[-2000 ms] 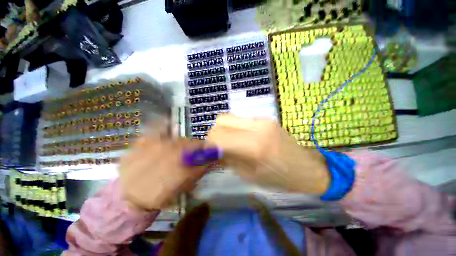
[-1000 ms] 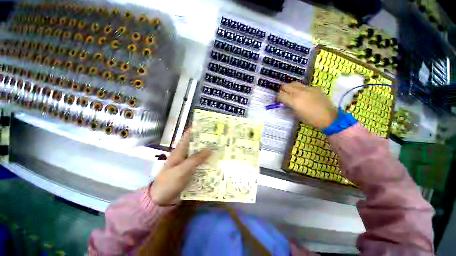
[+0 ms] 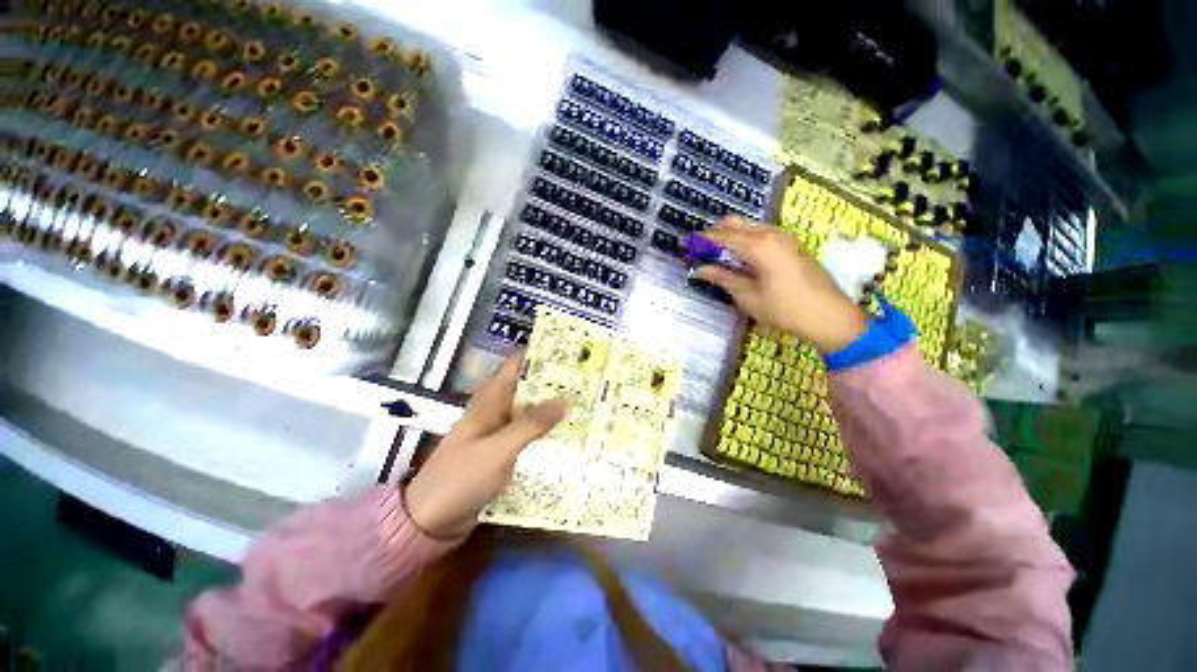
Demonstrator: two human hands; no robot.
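Note:
My left hand (image 3: pixel 479 446) holds a cream printed circuit board (image 3: pixel 597 453) by its left edge, thumb on top, over the bench's front rail. The board lies face up and tilted, with no tall parts visible. My right hand (image 3: pixel 768 276) holds a purple tool (image 3: pixel 702 248) over the right column of the clear tray of black components (image 3: pixel 567 197). Its fingertips are at the lowest filled row; whether they pinch a black component cannot be told. A blue wrist strap (image 3: pixel 873 336) is on my right wrist. The box of yellow components (image 3: pixel 801 394) lies partly under my right forearm.
Stacked clear trays of copper-orange ring coils (image 3: pixel 276 171) fill the left. Populated boards (image 3: pixel 906 171) lie beyond the yellow box. A black bin (image 3: pixel 663 33) stands at the back. Metal rails (image 3: pixel 440 302) run beside the tray.
Since two seconds ago my hands have parted, and the right has gone to the black component tray. Over the last second the board stays in my left hand; the view has shifted slightly.

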